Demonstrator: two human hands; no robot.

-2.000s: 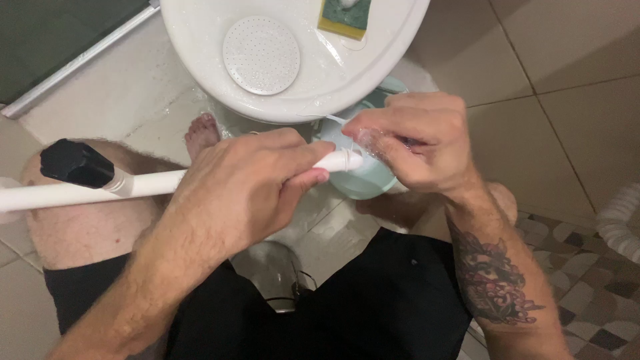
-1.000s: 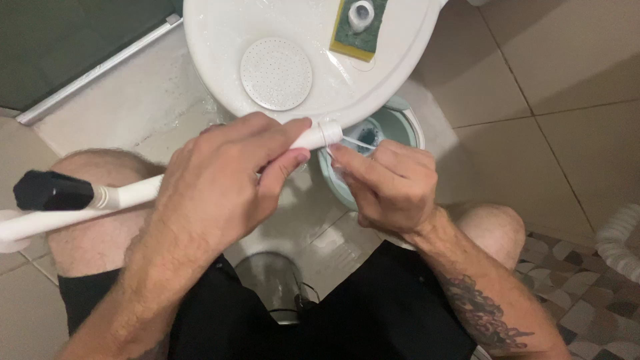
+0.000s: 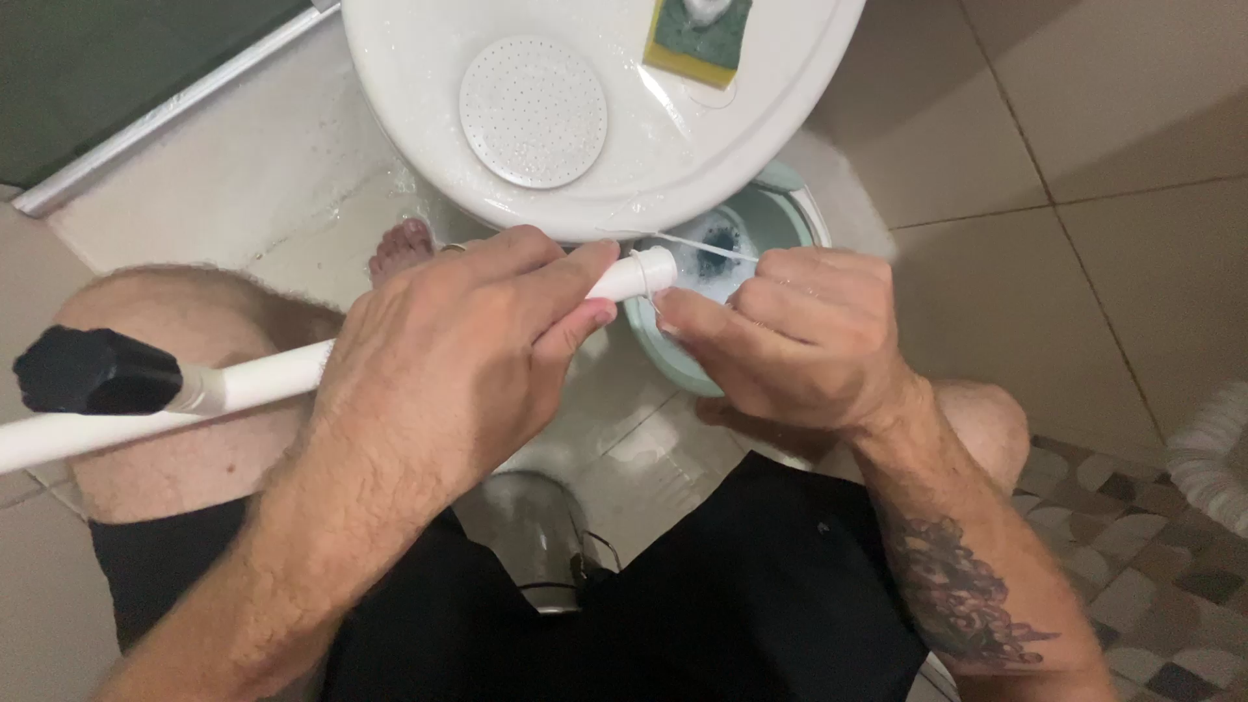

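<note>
My left hand grips a white plastic pipe near its end, thumb below and fingers on top. The pipe lies across my left thigh, with a black knob-like fitting on a side branch. A thin white strip of tape or thread passes by the pipe's end, and a loop of it is around the tip. My right hand is closed on the strip, its thumb close to the pipe's tip. Behind the hands, a round perforated shower plate lies on the white toilet lid.
A green and yellow sponge with a white piece on it lies on the lid. Below the lid's edge stands a pale green bucket with liquid. A metal bin is between my legs. A white corrugated hose is at the right.
My right hand has shifted from just under the pipe's tip to its right side. The strip, pulled short one second ago, now shows longer above the tip. My left hand keeps its grip.
</note>
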